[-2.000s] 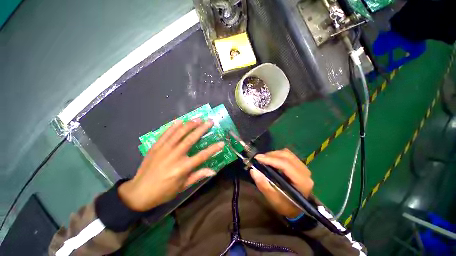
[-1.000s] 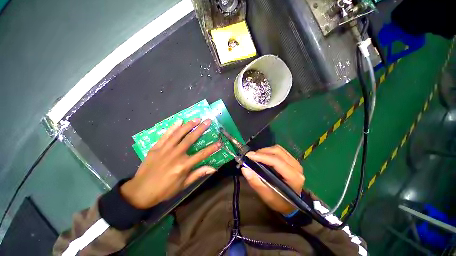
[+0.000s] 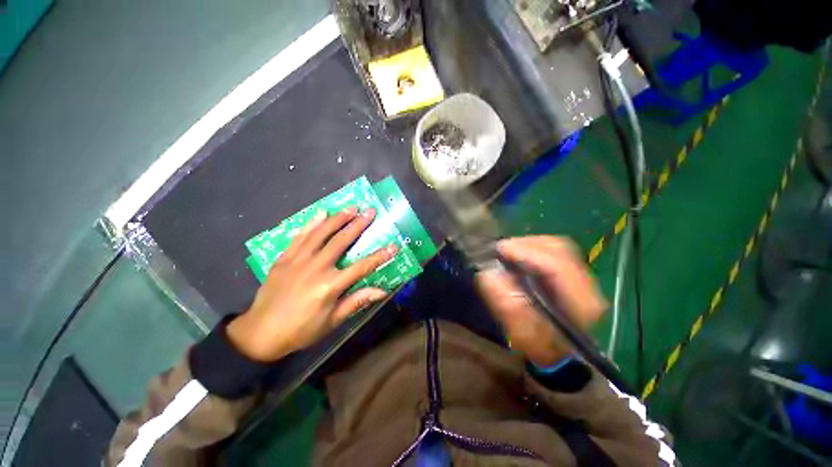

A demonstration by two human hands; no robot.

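Note:
Two overlapping green circuit boards (image 3: 319,222) lie on the black mat (image 3: 210,219). My left hand (image 3: 315,290) lies flat on the upper board with its fingers spread, pressing on it. My right hand (image 3: 540,296) is blurred and holds the soldering iron (image 3: 556,319) by its black handle. The iron's blurred front end is off the boards, at the near rim of the pale waste cup (image 3: 483,132). Whether the tip touches the cup cannot be told. Silvery bits lie inside the cup.
The yellow cleaning sponge (image 3: 408,84) sits beyond the cup, with the dark iron stand (image 3: 388,20) behind it. The wire feeder (image 3: 547,20) is at the top right. Its cable and pale tube (image 3: 628,219) hang down on the right. A white strip (image 3: 228,119) edges the mat.
My right hand has moved the soldering iron off the boards, to the right and up to the cup. My left hand stays on the boards. The view has shifted slightly.

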